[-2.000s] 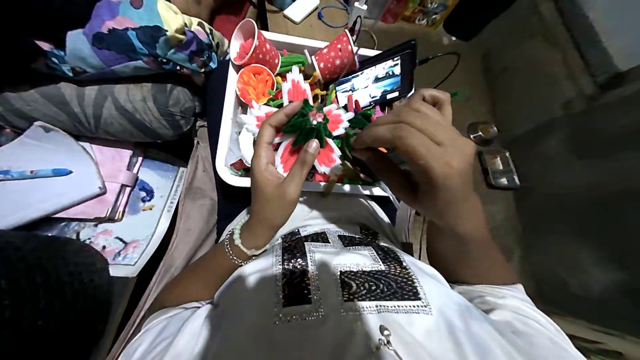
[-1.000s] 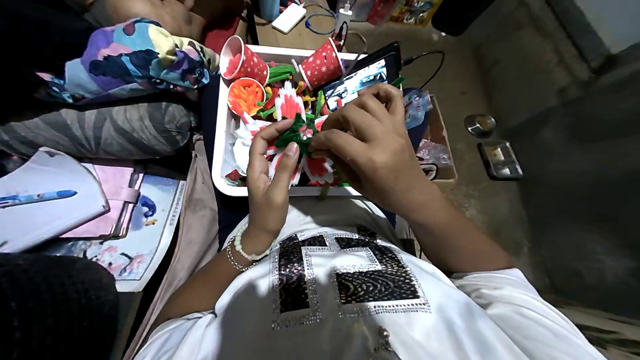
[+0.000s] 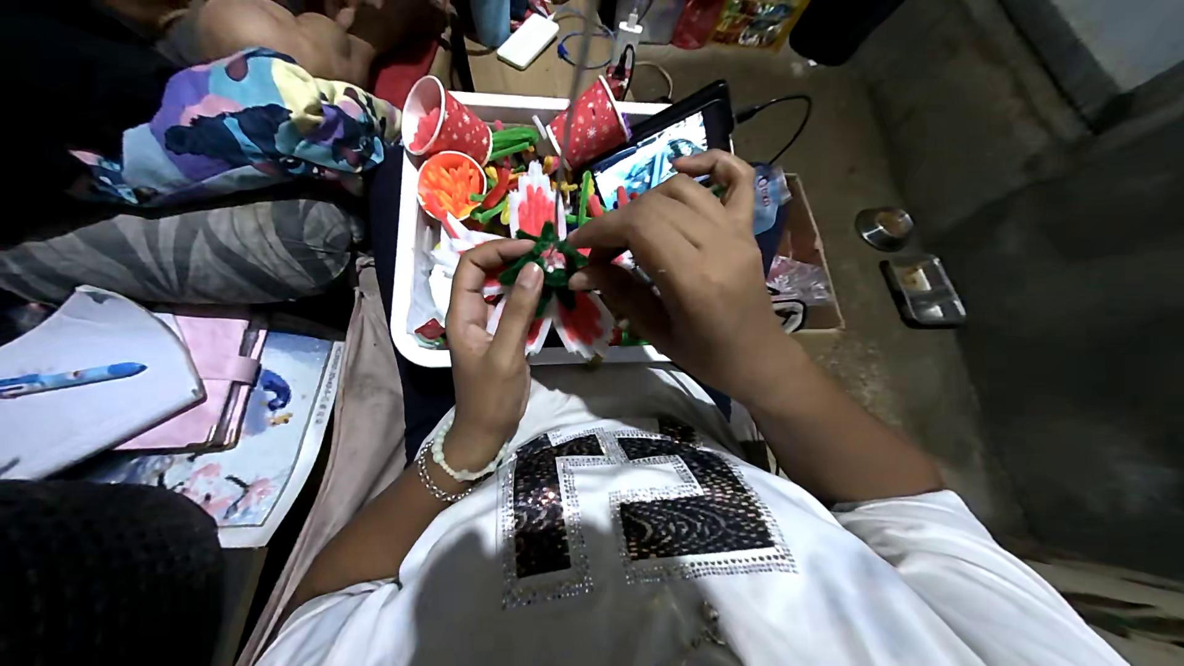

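Between thumb and fingers my left hand holds a pipe-cleaner flower with fuzzy white-and-red petals. Its green centre faces up, and a thin stem or wire seems to rise from it. The fingertips of my right hand pinch at the right edge of the green centre; whether they grip a single green piece cannot be seen. Below the flower is a white tray of coloured pipe-cleaner pieces. An orange-filled paper cup and a red dotted cup stand at its left.
Another red cup leans at the tray's back, beside a phone or tablet with a lit screen and cable. A cardboard box lies right of the tray. Left are a notebook, papers with a blue pen, and another person's patterned sleeve.
Both hands remain at the flower's green centre. My right hand was farther from it two seconds ago and came in close; its fingers have since shifted slightly.
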